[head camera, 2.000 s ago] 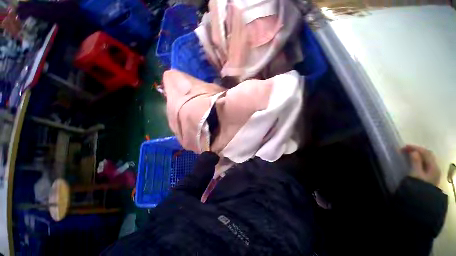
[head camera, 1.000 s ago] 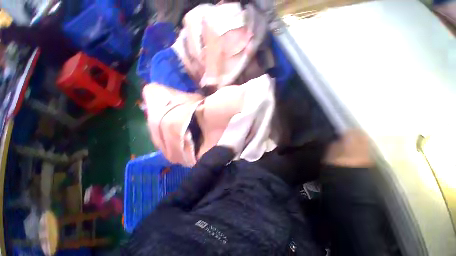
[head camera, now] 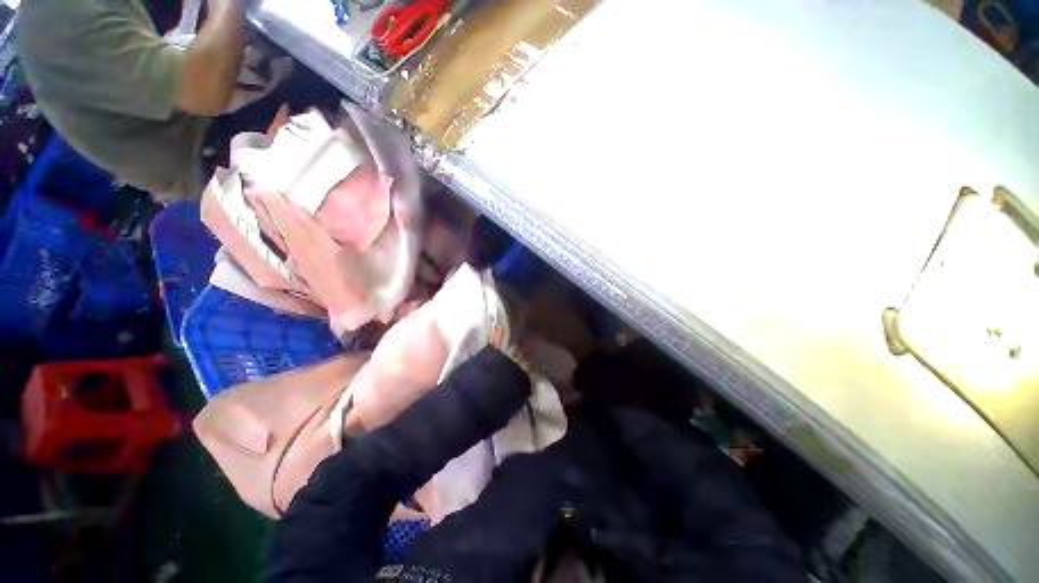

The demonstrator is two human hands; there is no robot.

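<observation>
Dusty-pink garment pieces with a white side (head camera: 285, 427) lie bunched over my lap. My left arm's black sleeve reaches across them, and its cuff ends among the folds. My left hand is hidden or blends into the cloth there, so its grip cannot be told. My right hand cannot be made out; a small blurred skin-toned patch shows at the bottom edge, too unclear to name. More pink and white pieces (head camera: 353, 211) are heaped just beyond, over a blue perforated basket (head camera: 245, 342).
The white table (head camera: 684, 148) with a clear-wrapped front edge runs diagonally down the right. Red-handled scissors (head camera: 407, 27) lie at its far left. A person in an olive top (head camera: 97, 85) is at upper left. A red stool (head camera: 103, 412) stands on the left. A metal-rimmed plate outline is at right.
The view has swung toward the table, bringing the scissors and the other person into sight. My right hand has left the table edge. My left sleeve now lies farther across the pink cloth.
</observation>
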